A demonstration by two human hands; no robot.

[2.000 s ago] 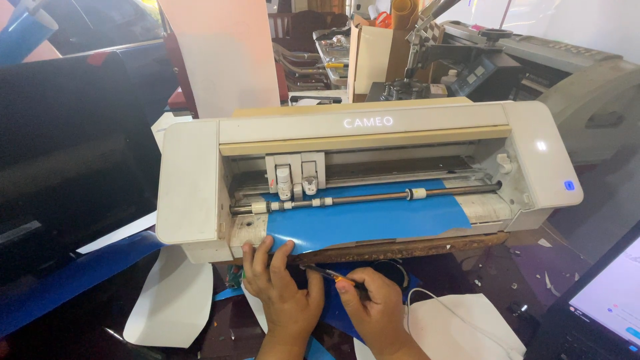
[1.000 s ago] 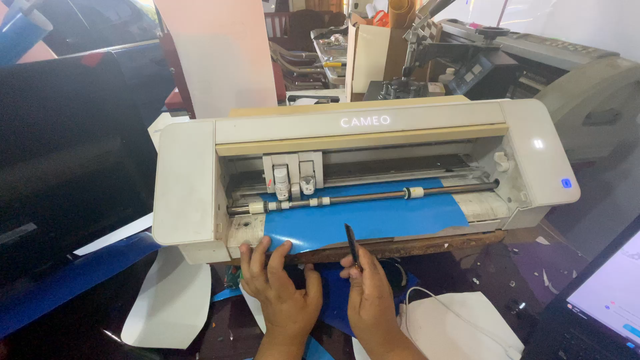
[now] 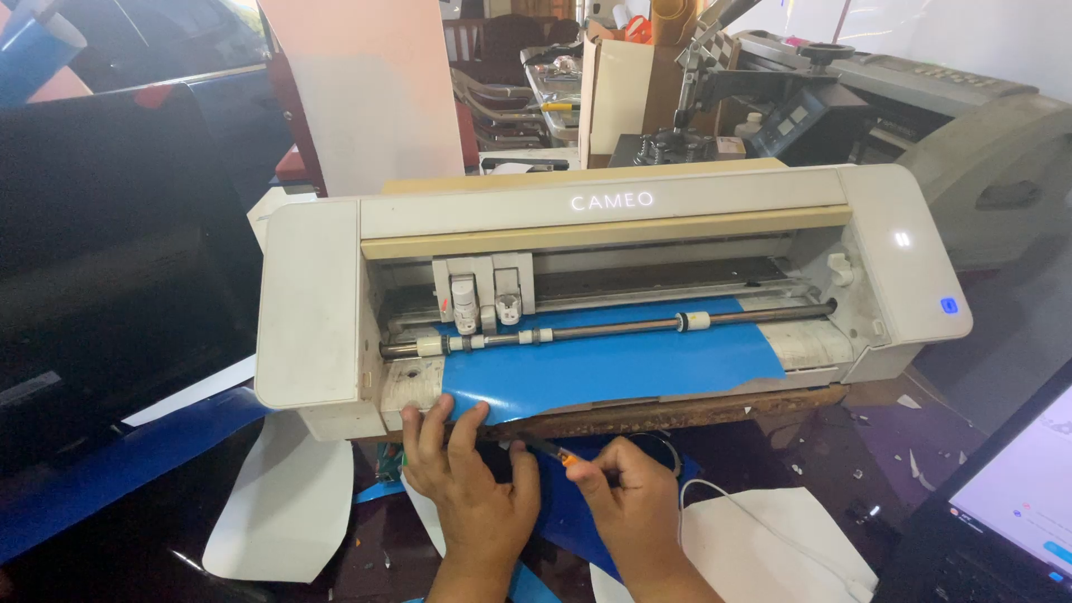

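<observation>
A white Cameo cutting plotter [image 3: 310, 301] stands across the middle, with a blue vinyl sheet [image 3: 603, 368] lying under its roller bar [image 3: 620, 327]. The sheet's front edge is uneven and reaches over the machine's front lip. The fingertips of my left hand [image 3: 477, 494] rest on the sheet's front left corner, with nothing gripped. My right hand [image 3: 628, 502] holds a slim dark tool with an orange part [image 3: 553, 450], probably a craft knife, pointing left just below the sheet's front edge. The double tool carriage [image 3: 484, 297] sits left of centre.
White backing paper pieces [image 3: 280, 502] lie at left and lower right, with a white cable [image 3: 762, 528] across the right one. Dark blue vinyl [image 3: 565, 511] lies beneath my hands. A laptop [image 3: 1005, 494] is at right, a large dark panel [image 3: 126, 251] at left, and a heat press [image 3: 804, 109] behind.
My right hand has turned the tool from pointing upright, a second ago, to pointing left below the sheet's edge. My left hand stays at the sheet's corner.
</observation>
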